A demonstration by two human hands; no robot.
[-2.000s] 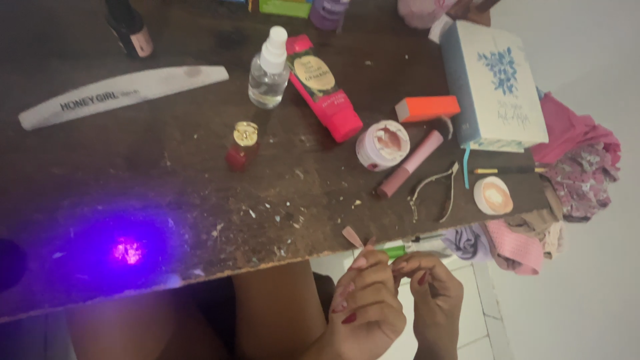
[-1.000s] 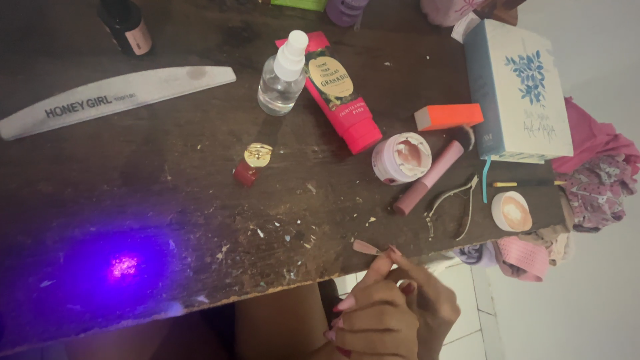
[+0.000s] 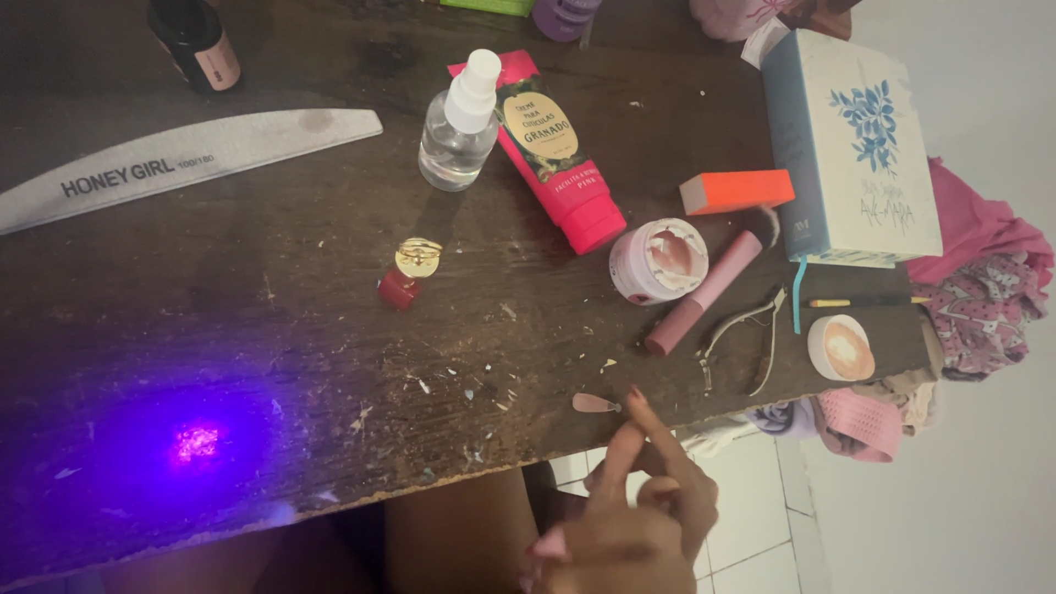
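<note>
My left hand (image 3: 606,532), blurred, is raised in front of the table edge, with long pink nails at its lower side. My right hand (image 3: 681,491) overlaps it from the right, its index finger extended beside a left finger. Just left of the extended fingertip is a pale pink false nail (image 3: 594,403); whether anything holds it is unclear. The palms and any held item are hidden. Farther right are metal cuticle nippers (image 3: 774,330), a pink-handled brush (image 3: 701,297) and an open jar of pink product (image 3: 660,260).
Beyond lie a nail file (image 3: 190,161), spray bottle (image 3: 458,144), red cream tube (image 3: 561,161), orange buffer block (image 3: 738,191) and thick book (image 3: 866,148). A small red bottle with gold rings (image 3: 400,289) stands mid-table. Violet light (image 3: 196,444) falls at left; a small round container (image 3: 840,348) sits right.
Two seconds ago a green item showed between my hands; it is out of sight now. My hands have come closer together and overlap.
</note>
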